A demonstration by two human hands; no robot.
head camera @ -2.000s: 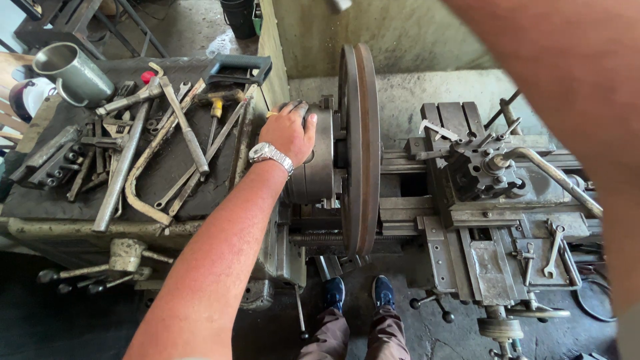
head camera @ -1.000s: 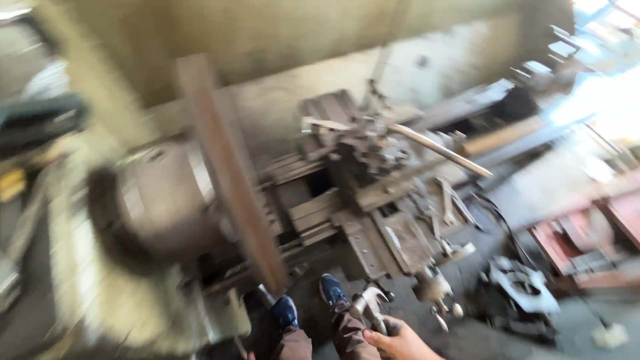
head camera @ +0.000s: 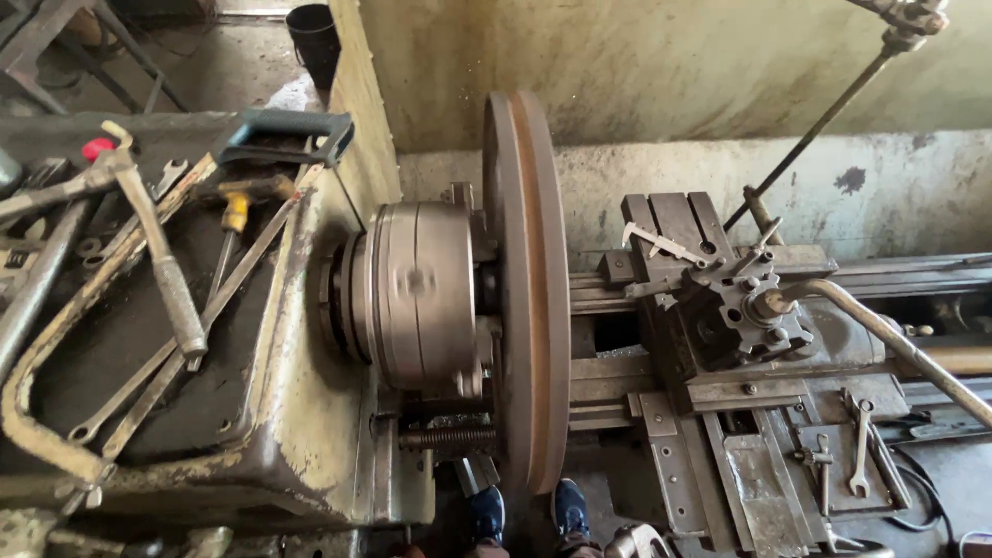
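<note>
Neither of my hands can be clearly made out; a small reddish-brown patch at the bottom edge is too cut off to identify. The lathe chuck (head camera: pixel 422 294) grips a large grooved metal wheel (head camera: pixel 535 294), which stands upright across the bed. Marks on the chuck look smeared, as if it turns. To the right, the toolpost (head camera: pixel 756 310) sits on the carriage with its long handle (head camera: pixel 891 333) out to the right. A vernier caliper (head camera: pixel 665 245) lies behind the toolpost. The top of a metal tool (head camera: pixel 639 540) pokes in at the bottom edge.
On the headstock (head camera: pixel 302 418) lie a hacksaw (head camera: pixel 287 132), a yellow-collared screwdriver (head camera: pixel 232 221), a hammer (head camera: pixel 159 256) and several wrenches. An open-ended wrench (head camera: pixel 860 449) rests on the carriage tray. My shoes (head camera: pixel 570 508) stand below the wheel. A black bucket (head camera: pixel 314 43) is behind.
My left hand, on the chuck two seconds ago, is gone from it. My right hand, seen one second ago at the bottom with a hammer-like tool, is out of view. The view has swung.
</note>
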